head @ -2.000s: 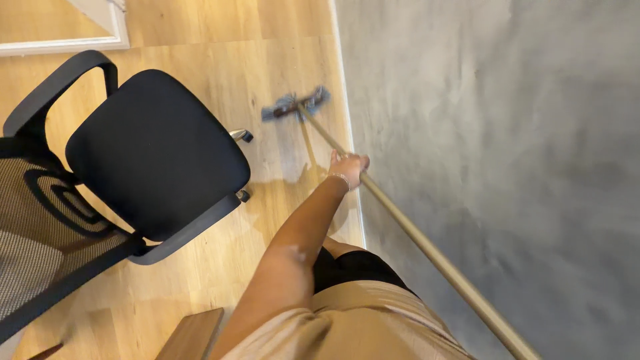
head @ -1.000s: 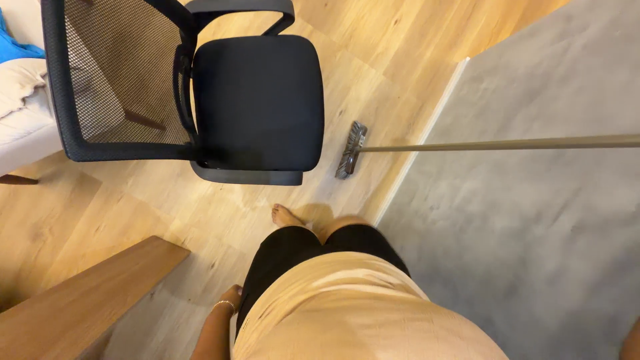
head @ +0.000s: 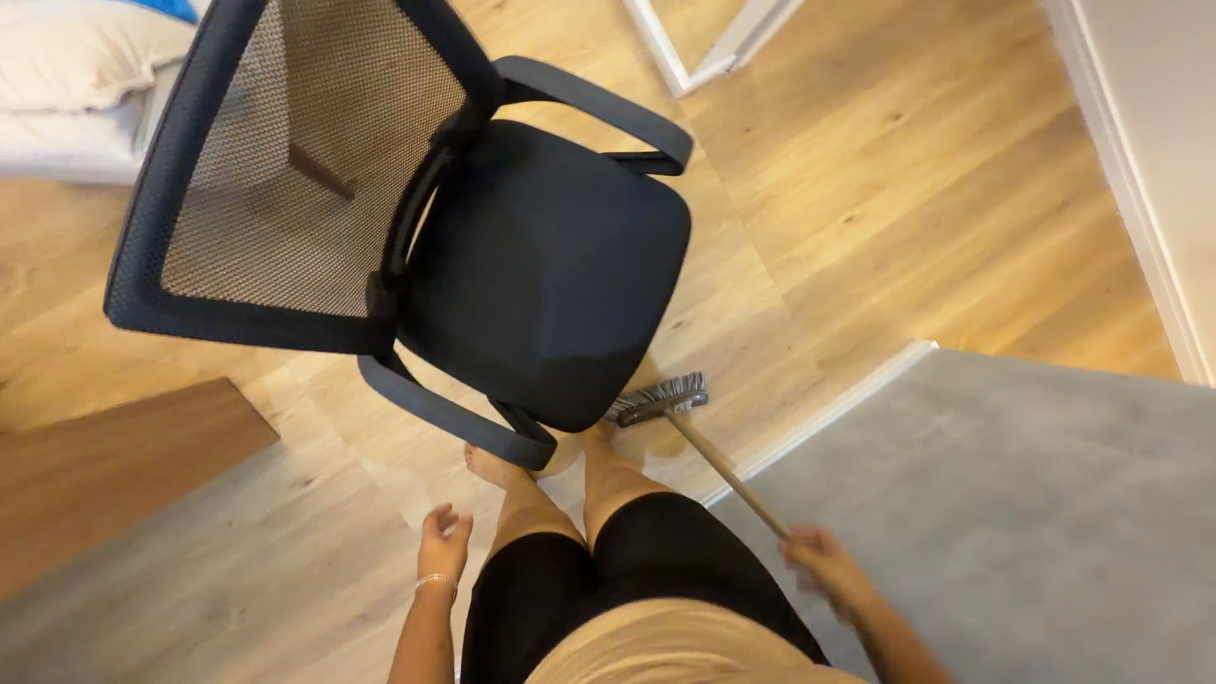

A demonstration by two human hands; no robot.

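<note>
My right hand (head: 819, 560), somewhat blurred, grips the long handle of a broom (head: 727, 472) beside the grey wall. The broom's head, with dark and light striped bristles, rests on the wood-look floor by my foot and the front edge of the chair seat. My left hand (head: 445, 540), with a beaded bracelet on the wrist, hangs beside my left thigh, its fingers loosely curled apart and holding nothing.
A black office chair (head: 546, 271) with a mesh back stands just in front of my feet. The grey wall (head: 988, 513) with white skirting is at right. A wooden board or tabletop (head: 123, 465) lies left, a cushioned seat (head: 81, 104) upper left, a white frame (head: 731, 57) at top.
In the first frame a hand held the broom further out along the wall; the broom head is now close to my feet. My left hand has come further into view since one second ago.
</note>
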